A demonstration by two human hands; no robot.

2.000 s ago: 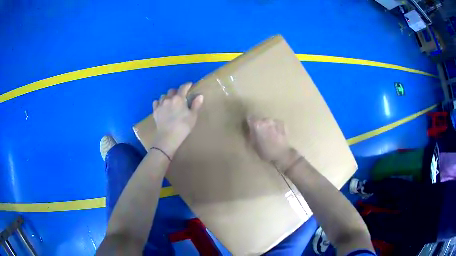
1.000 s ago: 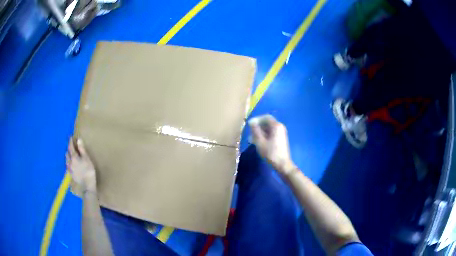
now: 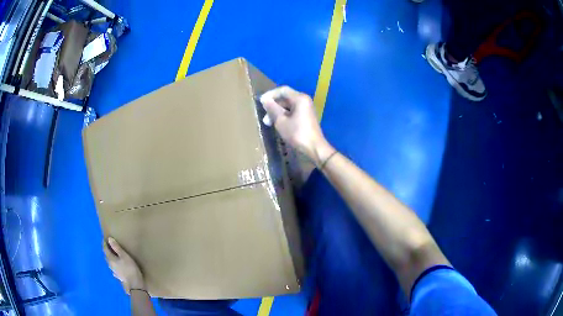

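Observation:
A large brown shipping carton (image 3: 185, 142) stands tilted over my lap, its closed seam running across the face towards me. Shiny clear packing tape (image 3: 270, 176) lies over the seam's right end and along the right edge. My left hand (image 3: 125, 266) holds the carton's lower left edge, its fingers partly hidden. My right hand (image 3: 293, 117) is at the upper right edge, fingers curled close to the tape. Whether it pinches the tape or a small thing cannot be told.
A white-framed rack or cart (image 3: 46, 99) at the upper left holds brown cartons and wrapped items. Yellow lane lines (image 3: 330, 55) cross the blue floor. Another person's shoe (image 3: 457, 71) is at the upper right, beside a red stool-like frame (image 3: 509, 43).
The carton has turned and tilted, so its right side now shows. My right hand has moved up and left to its upper right edge. My left hand is lower. The view has shifted.

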